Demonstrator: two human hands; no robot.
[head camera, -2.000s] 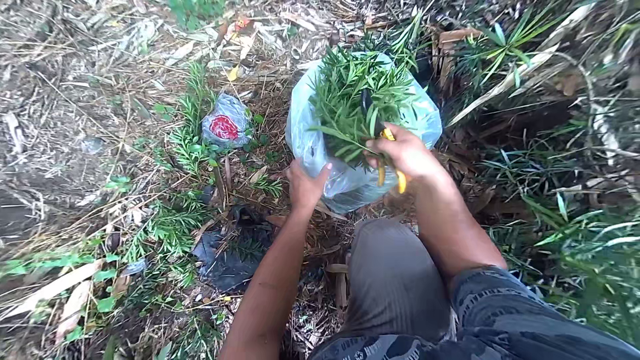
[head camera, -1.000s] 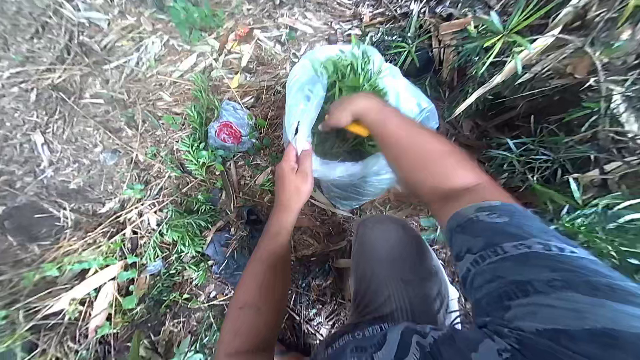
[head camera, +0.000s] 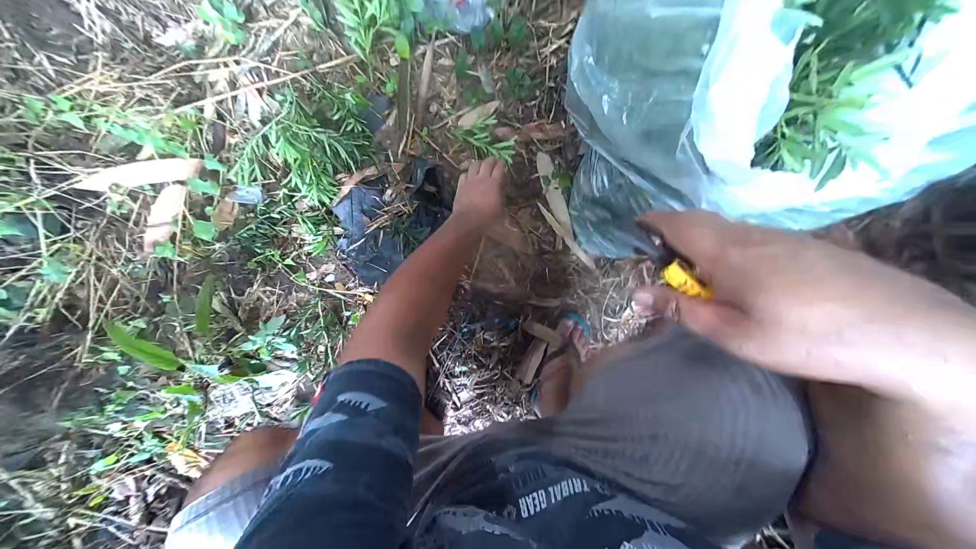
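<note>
My right hand (head camera: 709, 267) is closed around a yellow-handled tool (head camera: 686, 280), perhaps pruning shears, mostly hidden by the fingers. It is just below a translucent plastic bag (head camera: 648, 99), whose mouth shows cut green leafy stems (head camera: 823, 114) inside. My left hand (head camera: 480, 191) reaches down near the ground, left of the bag, beside a small green sprig (head camera: 484, 142). Its fingertips touch or lie close to the sprig's lower edge; whether they grip anything cannot be told.
Torn dark plastic (head camera: 370, 229) lies on the ground left of my left hand. Narrow-leaved plants (head camera: 301, 145) grow farther left among dry litter. Another clear plastic bag (head camera: 457, 14) is at the top edge. My sandalled foot (head camera: 560, 366) is below centre.
My left hand has let go of the bag's rim and moved down to the ground on its left. My right hand has come out of the bag, with the yellow-handled tool. The view has shifted left.
</note>
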